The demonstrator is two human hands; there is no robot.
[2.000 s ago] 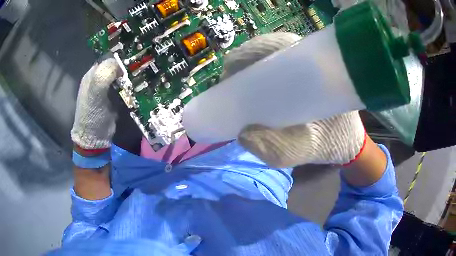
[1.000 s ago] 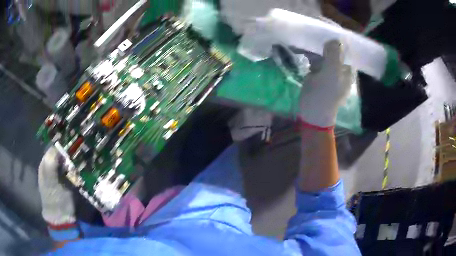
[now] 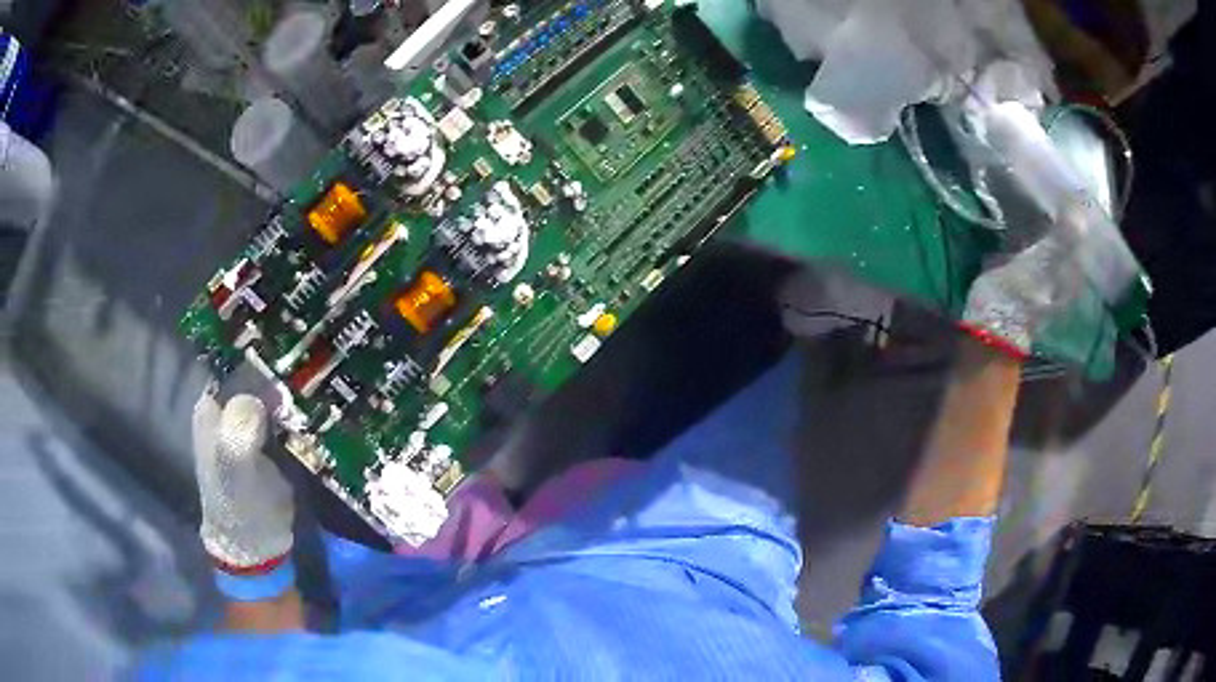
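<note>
A large green circuit board [image 3: 534,240] lies slantwise in front of me, crowded with parts. White adhesive [image 3: 407,500] covers its near corner, and more is around the round parts near two orange wound blocks [image 3: 424,301]. My left hand [image 3: 247,480], in an off-white knitted glove, holds the board's near left edge. My gloved right hand [image 3: 1024,296] is off the board at the right, by the green bench corner. It is partly hidden among clear, shiny material, and I cannot tell what its fingers hold. The syringe cannot be made out clearly.
The green bench mat [image 3: 867,220] reaches under the board's far right end. A crumpled white heap [image 3: 887,60] and clear tubing [image 3: 940,173] lie on it. A black tote [image 3: 1134,606] stands at lower right, near yellow-black floor tape [image 3: 1155,433].
My right hand has moved from the board, carrying the syringe right, and is now lower at the bench corner. The syringe's clear outline is gone. The left hand stays at the board edge.
</note>
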